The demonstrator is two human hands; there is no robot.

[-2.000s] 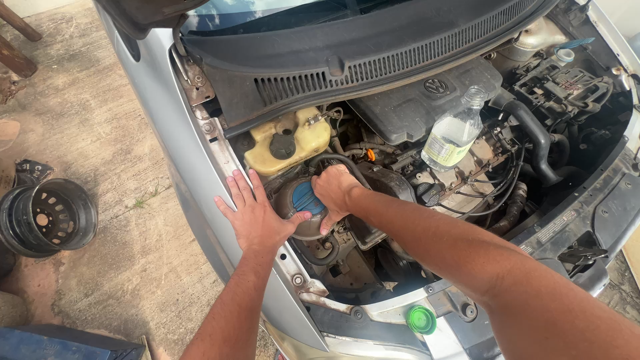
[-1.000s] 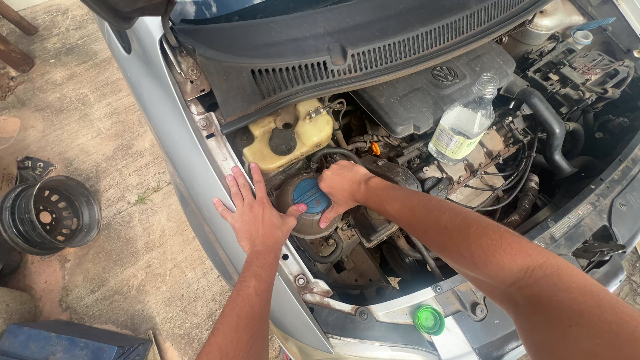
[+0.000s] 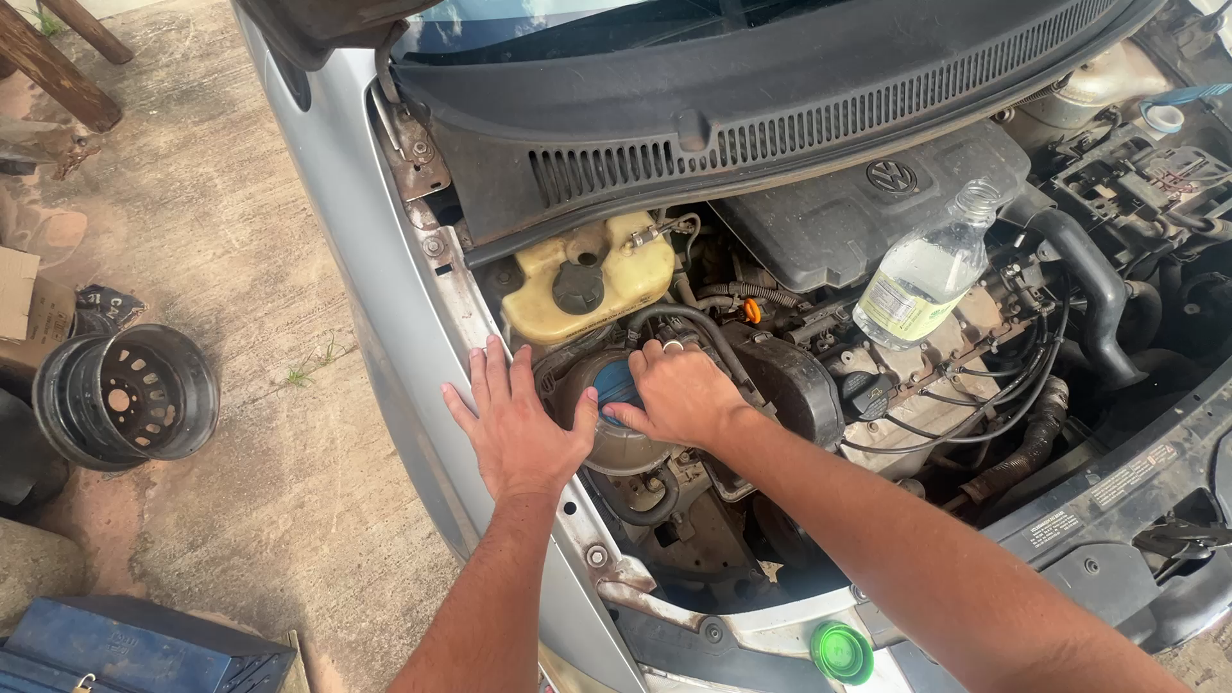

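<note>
My right hand (image 3: 681, 397), with a ring on one finger, grips the right side of the blue cap (image 3: 616, 387) on the round coolant expansion tank (image 3: 626, 450). Spread flat, my left hand (image 3: 527, 423) rests between the fender edge and the tank, its thumb at the cap's left side. Behind them sits a yellowed plastic reservoir (image 3: 589, 274) with a black cap (image 3: 577, 288). An uncapped clear plastic bottle (image 3: 926, 269), partly filled with clear liquid, stands on the engine. A green bottle cap (image 3: 841, 653) lies on the front crossmember.
Around the tank run black hoses and the engine cover (image 3: 866, 207). The silver fender (image 3: 385, 318) borders the bay. On the concrete ground are a black steel wheel rim (image 3: 130, 397), a blue metal toolbox (image 3: 144, 647) and a cardboard box (image 3: 34, 313). Wooden legs (image 3: 63, 67) stand at the upper left.
My right hand has shifted its hold on the blue cap, its fingers now lying more to the cap's right side. My left hand stays about where it was.
</note>
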